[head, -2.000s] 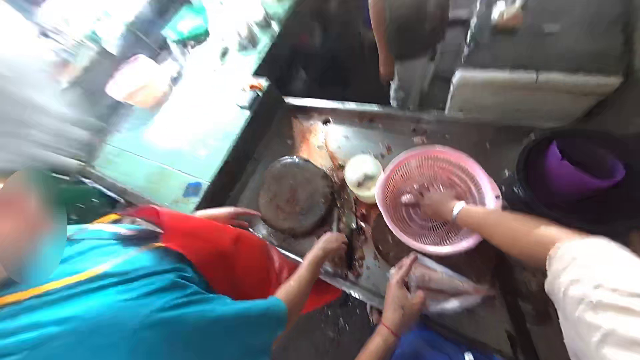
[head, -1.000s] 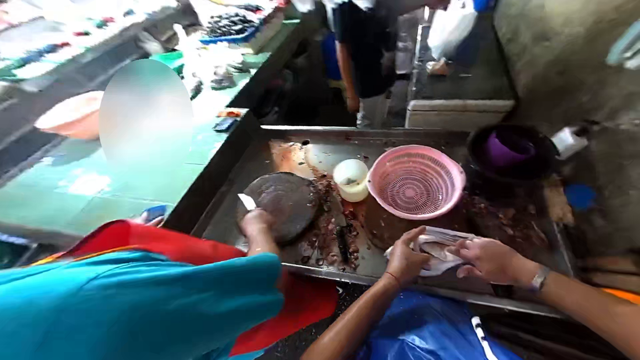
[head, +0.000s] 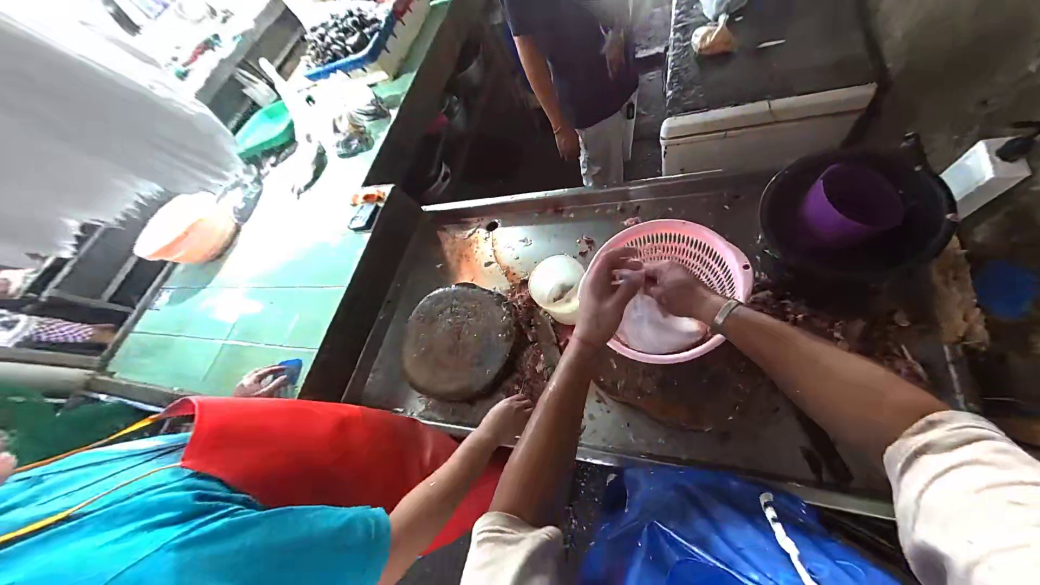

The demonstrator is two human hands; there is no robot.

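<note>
A plastic bag with pale contents rests in the pink plastic colander. My left hand and my right hand meet over the colander, both gripping the gathered top of the bag. Left of the colander stands a whitish round container with something inside. A round wooden chopping block lies farther left on the metal work table. Another round board shows partly beneath the colander, with scraps around it.
A co-worker in a red apron stands at left, one hand at the table edge. A black basin holds a purple container at right. Beyond the table stand another person and a white cooler box.
Both my hands have moved from the table's front edge up over the colander. The bag is now in the colander, which was empty one second ago. The co-worker's hand has left the chopping block.
</note>
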